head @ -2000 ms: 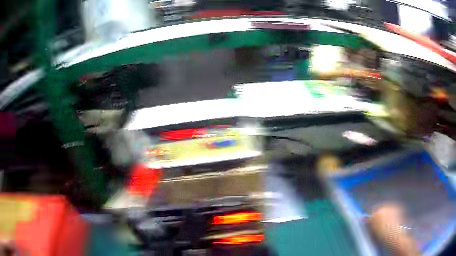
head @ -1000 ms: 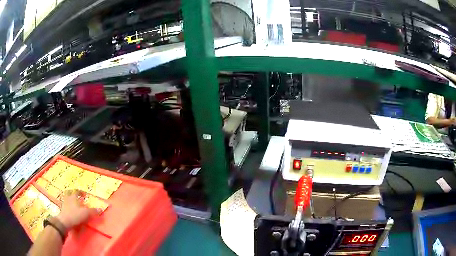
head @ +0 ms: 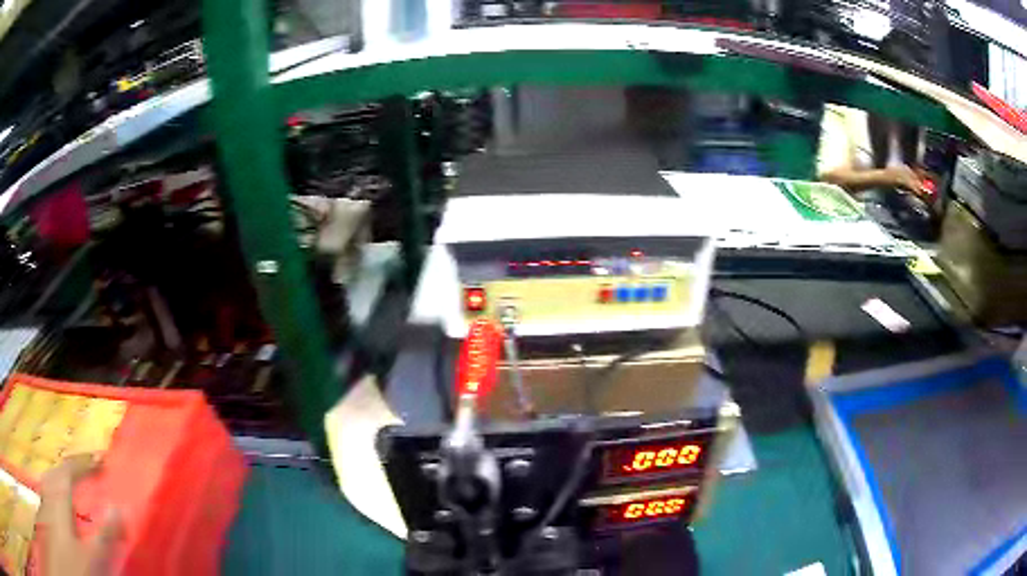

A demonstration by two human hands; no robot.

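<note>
My left hand (head: 77, 529) is at the lower left edge, partly cut off and blurred. It lies over the red plastic tray (head: 186, 478), fingers apart, with no piece visible in it. Yellow rectangular pieces (head: 68, 425) lie in the tray beside the fingers. My right hand is out of the picture. The red-gripped toggle clamp (head: 479, 360) stands upright on the black test fixture (head: 422, 484), front centre. The dual-display meter (head: 659, 484) beside it shows two rows of red digits. No part is discernible in the fixture.
The white bench meter (head: 574, 287) sits on a cardboard box (head: 614, 388). A blue-lined framed tray (head: 940, 473) is at right. A cream card (head: 366, 450) leans left of the fixture. A green post (head: 270, 225) rises behind. Another person's arm (head: 862, 177) shows at upper right.
The view has swung left, then partly back right. The hand seen over the framed tray is out of the picture. My left hand is now lower in view, still at the red tray.
</note>
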